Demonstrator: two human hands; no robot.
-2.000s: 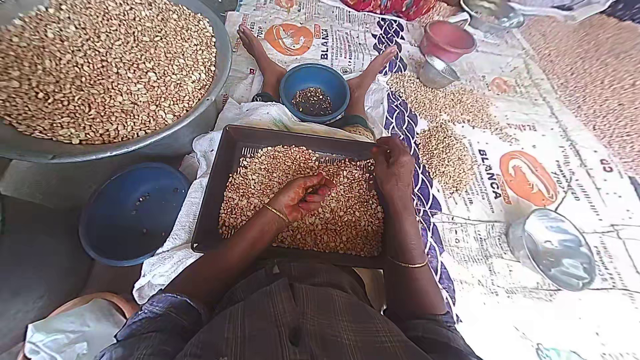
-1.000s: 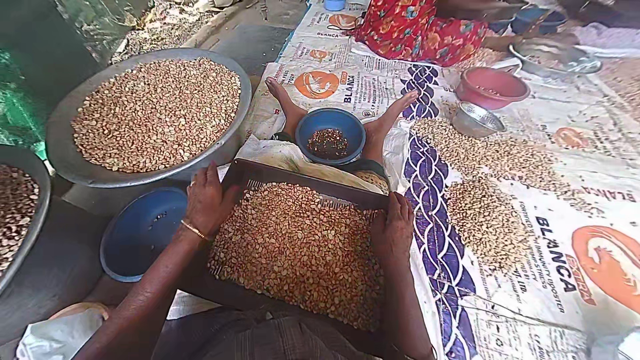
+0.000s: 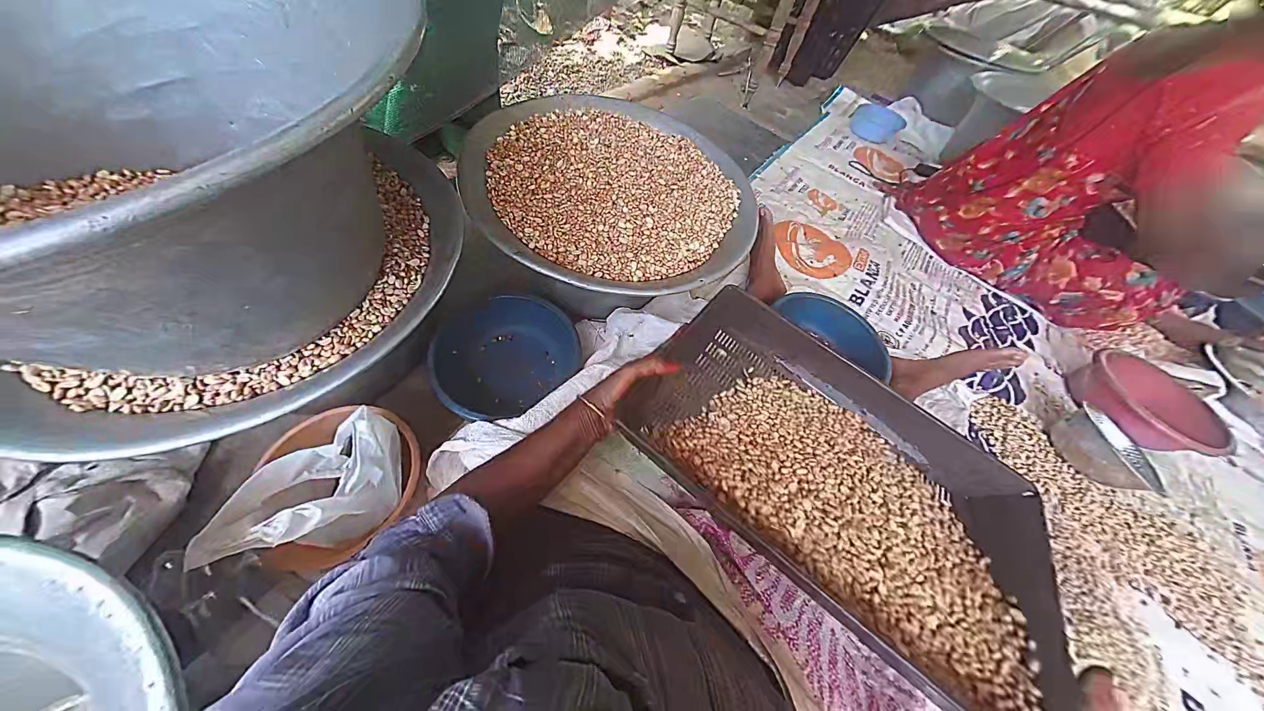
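A dark plastic tray (image 3: 997,513) with slotted sides lies aslant across my lap, its far right end lower in the view. Shelled nuts or beans (image 3: 839,494) are heaped toward that end, leaving part of the slotted base bare near my left hand. My left hand (image 3: 627,385) grips the tray's left end, thumb along the rim. Of my right hand (image 3: 1098,683), only a small part shows at the tray's lower right corner; the tray hides the rest. A blue bowl (image 3: 834,331) stands just beyond the tray, partly covered by it.
Wide metal basins (image 3: 474,197) of nuts stand ahead and at left. A blue basin (image 3: 506,355) and an orange bowl (image 3: 413,474) with a white plastic bag (image 3: 336,494) are nearer. At right are loose nuts on printed sacks (image 3: 1175,563), a red bowl (image 3: 1165,400) and a person in red floral cloth (image 3: 1047,217).
The tray has turned and slid to the right, and its nuts have shifted toward the right end. Two seconds ago my left hand was over the nuts. The view has swung left.
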